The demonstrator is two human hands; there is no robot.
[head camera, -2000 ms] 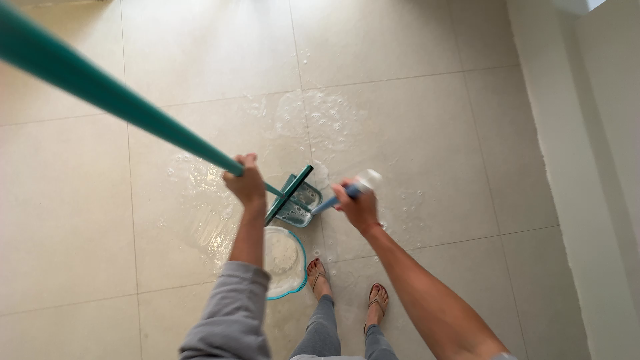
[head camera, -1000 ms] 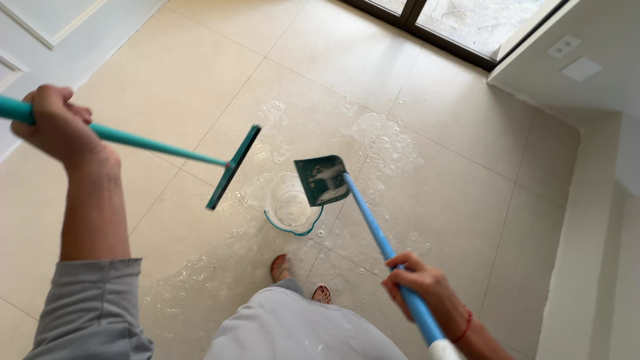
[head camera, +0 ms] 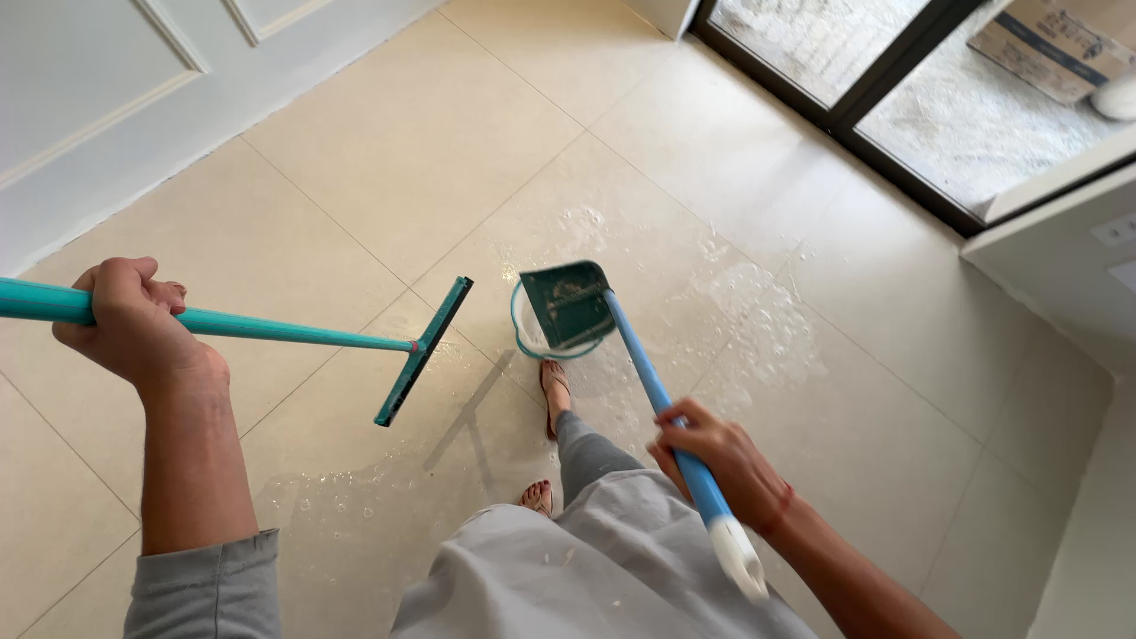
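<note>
My left hand [head camera: 142,319] is closed around the teal pole of a floor squeegee [head camera: 424,351], whose rubber-edged head is held up off the tiles at centre left. My right hand [head camera: 710,448] grips the blue handle of a dustpan [head camera: 568,304] with a white end. The dustpan's dark green pan is over a bucket with a teal rim [head camera: 522,342] and hides most of it; what the bucket holds is largely hidden. Soapy water [head camera: 763,319] with bubbles lies on the tiles right of the bucket, and more lies at the lower left.
Beige floor tiles [head camera: 355,186] surround my sandalled feet [head camera: 536,497]. A panelled white wall [head camera: 80,115] runs along the upper left. A dark-framed glass door [head camera: 834,124] stands at the upper right, with a cardboard box [head camera: 1052,49] behind it. Another wall [head camera: 1087,541] borders the right.
Two seconds ago the squeegee and dustpan were together low by the bucket; now they are apart and raised, with the dustpan over the bucket. The view has turned.
</note>
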